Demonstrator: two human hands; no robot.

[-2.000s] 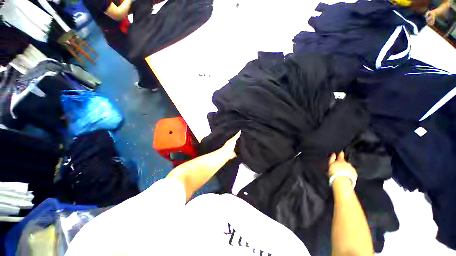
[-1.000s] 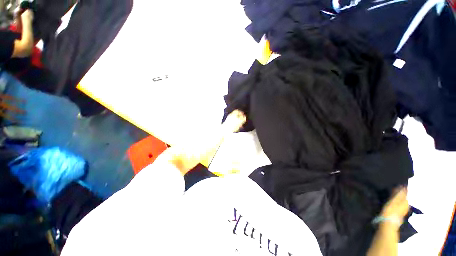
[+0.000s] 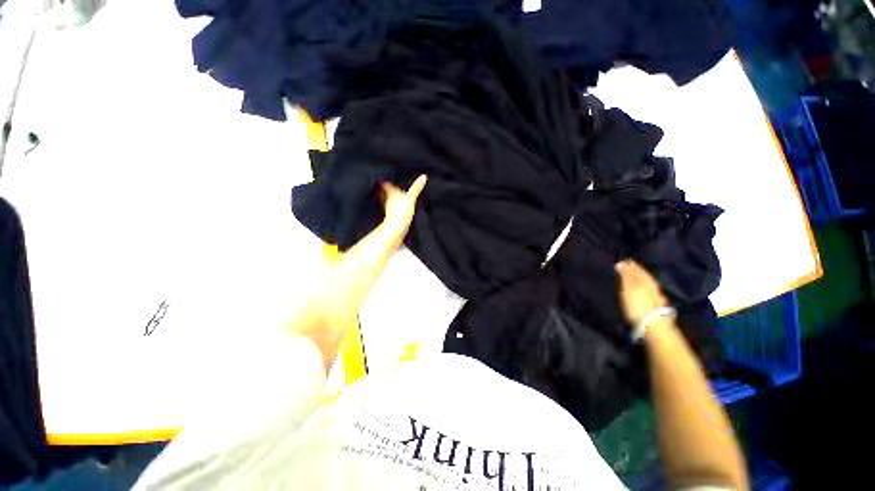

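A heap of black garments lies in front of me on the white-topped table, hanging over its near edge. My left hand is at the heap's left side, thumb and fingers apart against the cloth; whether it grips a fold I cannot tell. My right hand, with a pale band at the wrist, lies on the heap's right side, its fingertips partly lost in the dark cloth. A thin white strip shows between the folds.
Navy garments lie at the far side. A small dark cord loop is on the table at left. Blue plastic crates stand below the right edge. Dark cloth is at the far left. Yellow-orange edging runs between the table sections.
The view has swung right, bringing the blue crates into sight; the red stool is out of view. The black heap has changed shape, and my left hand now reaches further onto it.
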